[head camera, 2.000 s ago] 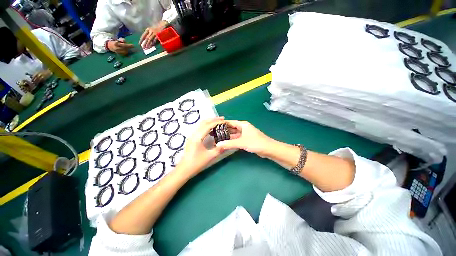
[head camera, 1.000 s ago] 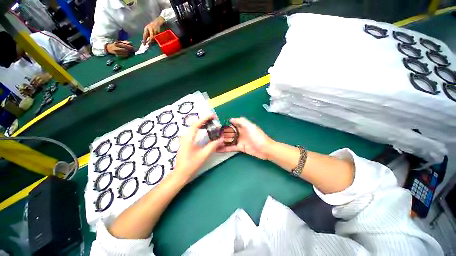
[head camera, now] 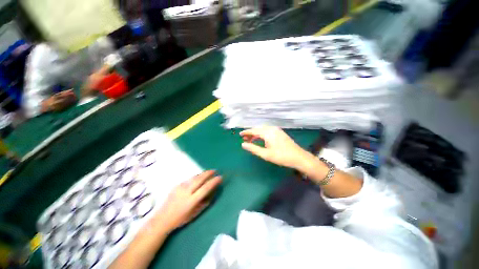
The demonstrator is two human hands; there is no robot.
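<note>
The picture is blurred. My left hand [head camera: 190, 200] is palm down over the right edge of the white foam sheet [head camera: 176, 164], fingers together and partly curled; its underside is hidden, so whether it holds anything cannot be told. Ring parts [head camera: 116, 230] lie in rows on the sheet. My right hand [head camera: 270, 148] is over the green bench in front of the sheet stack [head camera: 262, 73], its thumb and fingers apart, with no part visible between them. More rings [head camera: 332, 72] lie on top of the stack.
A black handheld controller [head camera: 366, 149] is right of the stack's near edge. A dark rectangular fixture [head camera: 430, 156] lies on a grey surface at the right. Across the belt [head camera: 173, 89] are a red bin [head camera: 113, 85] and a person in white [head camera: 44, 73]. A small dark part [head camera: 139, 95] lies on the belt.
The view has swung right, bringing the dark fixture into sight. My hands have moved apart, and the dark ring assembly that was between them is no longer visible. My right hand has opened.
</note>
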